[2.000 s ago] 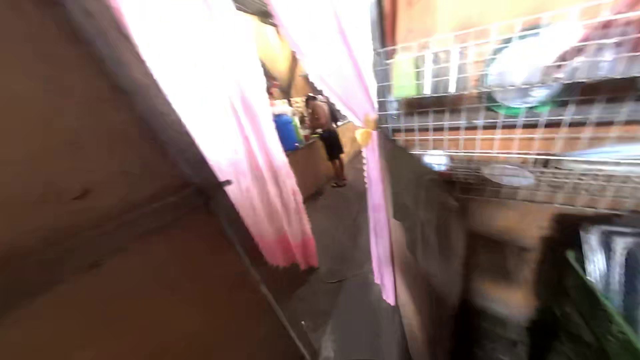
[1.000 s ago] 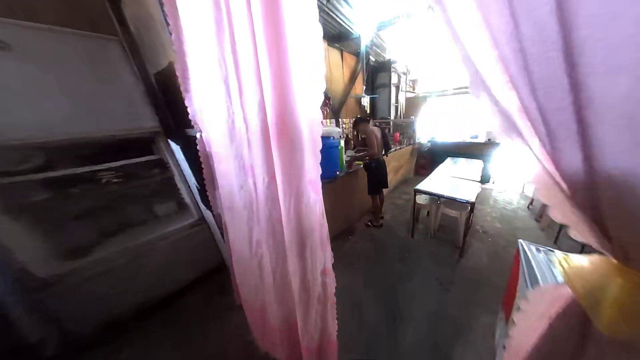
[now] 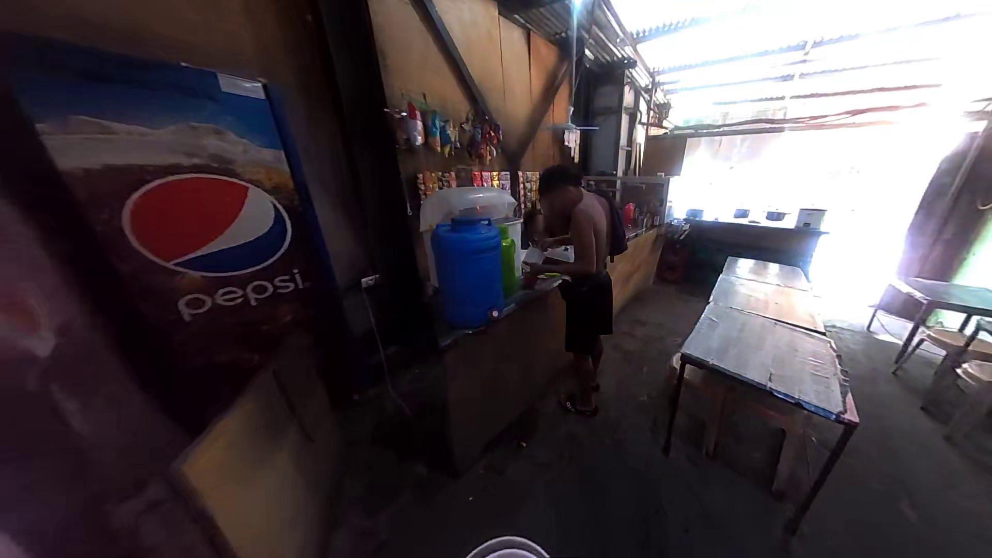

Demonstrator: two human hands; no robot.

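Neither my left hand nor my right hand shows in the head view, so what they hold cannot be seen. The curved rim of a pale round container (image 3: 508, 549) shows at the bottom edge of the view. Ahead, a blue plastic drink barrel with a spigot (image 3: 468, 271) stands on the near end of a wooden counter (image 3: 504, 387). Beside it is a green container (image 3: 509, 262). A person (image 3: 587, 287) in dark shorts stands at the counter, bent over something whitish.
A Pepsi refrigerator (image 3: 178, 217) stands at the left. Snack packets (image 3: 446, 133) hang on the wall. Joined tables (image 3: 767, 353) with stools below stand at the right, and another table (image 3: 953, 294) is farther right. Pots (image 3: 776, 215) sit on the back ledge.
The pink curtains that framed the view earlier are out of sight, and the counter and tables are nearer. The view has moved forward through the doorway. The Pepsi panel now shows.
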